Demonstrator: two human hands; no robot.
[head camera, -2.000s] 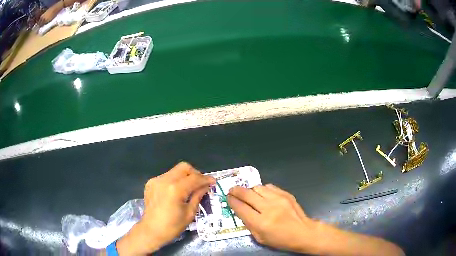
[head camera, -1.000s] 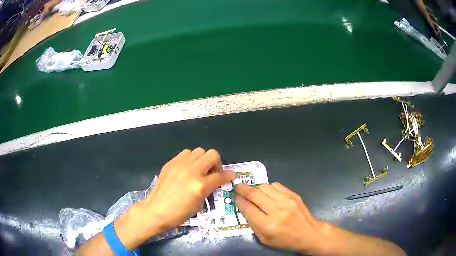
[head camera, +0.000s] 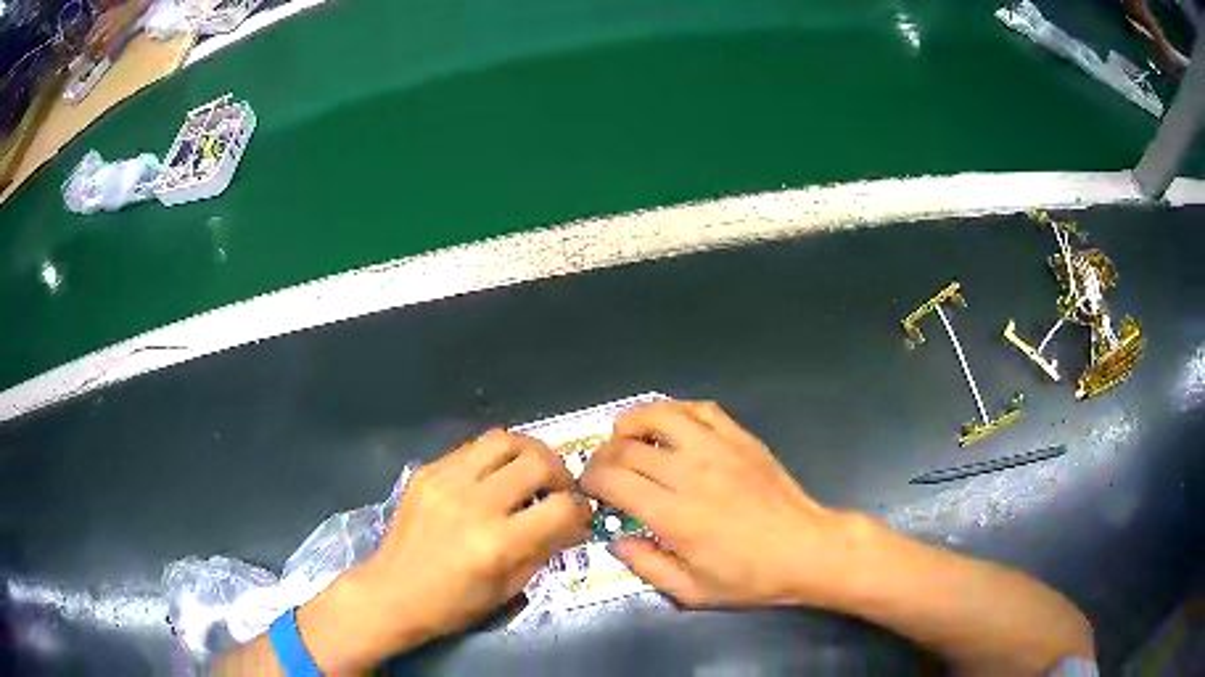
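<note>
A white base housing (head camera: 604, 419) lies open side up on the dark bench, mostly covered by my hands. A small green circuit board (head camera: 616, 525) shows inside it between my hands. My left hand (head camera: 482, 529) is over the housing's left side, fingertips bent in at the middle. My right hand (head camera: 700, 496) is over its right side, its fingertips close to the left ones. The fingertips hide what they touch, so I cannot tell what either hand holds. A clear plastic bag (head camera: 311, 562) trails left of the housing.
A cable assembly (head camera: 962, 364) and a gold-ended bundle (head camera: 1090, 311) lie at right, with dark tweezers (head camera: 988, 466) below. Beyond the pale edge (head camera: 568, 249), the green conveyor (head camera: 555, 132) carries a white unit (head camera: 205, 152) at left and a bagged item (head camera: 1077, 56) at far right.
The green board was more exposed earlier; my right hand has moved up over the housing and my fingertips have come together at its middle. The unit on the conveyor has moved left.
</note>
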